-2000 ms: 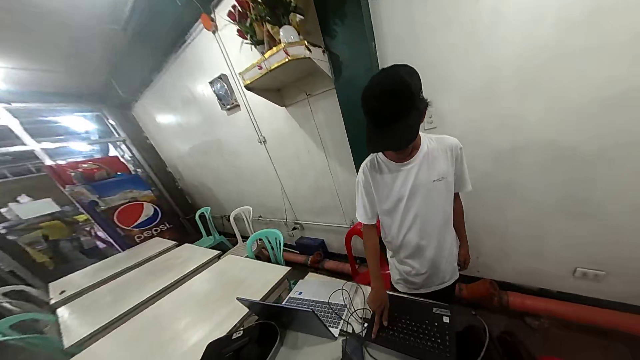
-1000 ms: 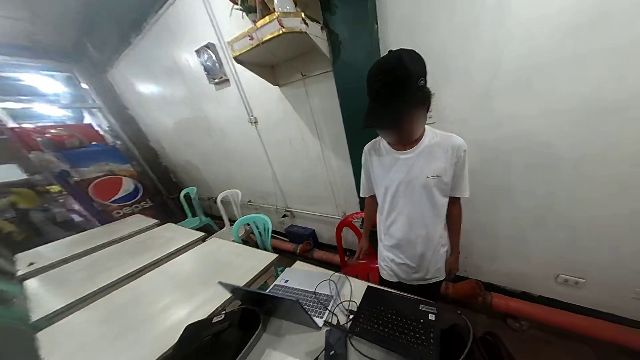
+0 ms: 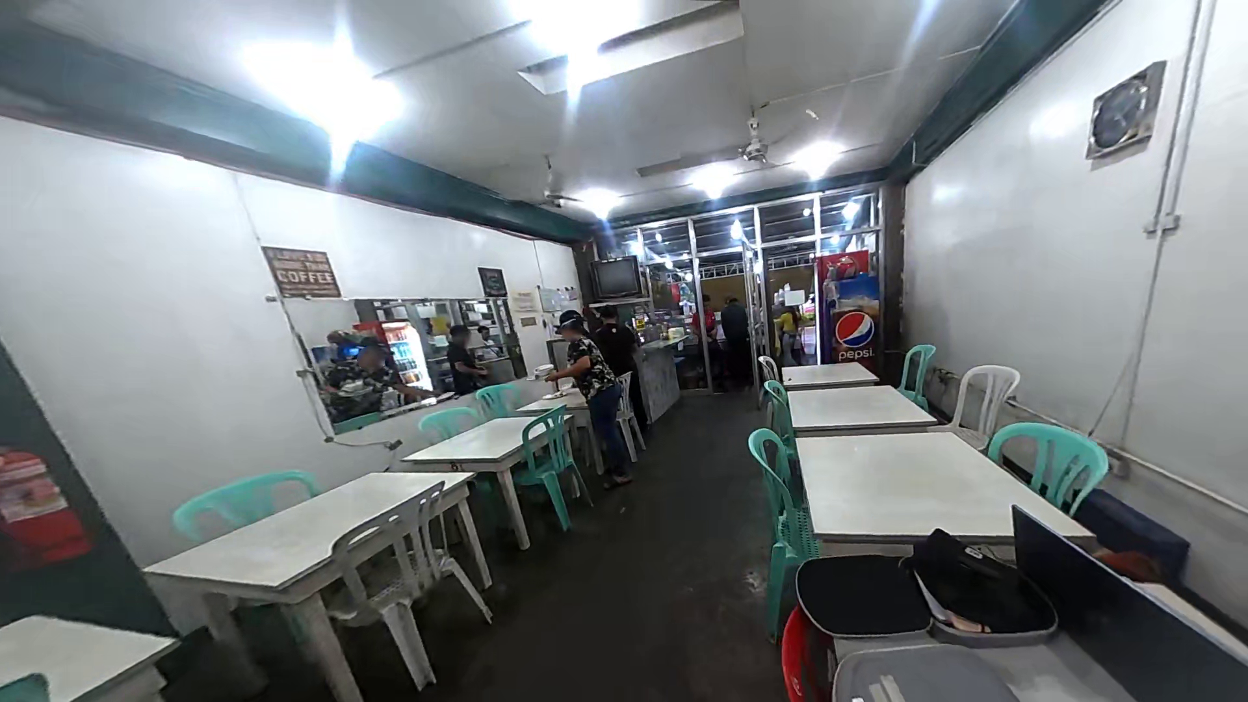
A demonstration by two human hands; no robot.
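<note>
Neither of my hands shows in this view. At the lower right, a laptop [image 3: 1111, 609] stands with its dark lid raised; its keyboard is hidden. Beside it on the near table lies an unfolded black case [image 3: 863, 595] with a dark cloth item [image 3: 980, 585], perhaps a cap or bag, on its right half. A grey flat object [image 3: 921, 675] lies closer, cut off by the lower edge.
White tables [image 3: 936, 478] with green chairs [image 3: 775, 497] line the right side. More tables [image 3: 312, 531] and white chairs [image 3: 390, 565] line the left. A dark floor aisle [image 3: 634, 585] runs between them. A person [image 3: 590, 380] leans over a far left table; others stand beyond.
The view has swung far to the left, from the side wall to the length of the room. The person in the white shirt and the black laptop are out of view.
</note>
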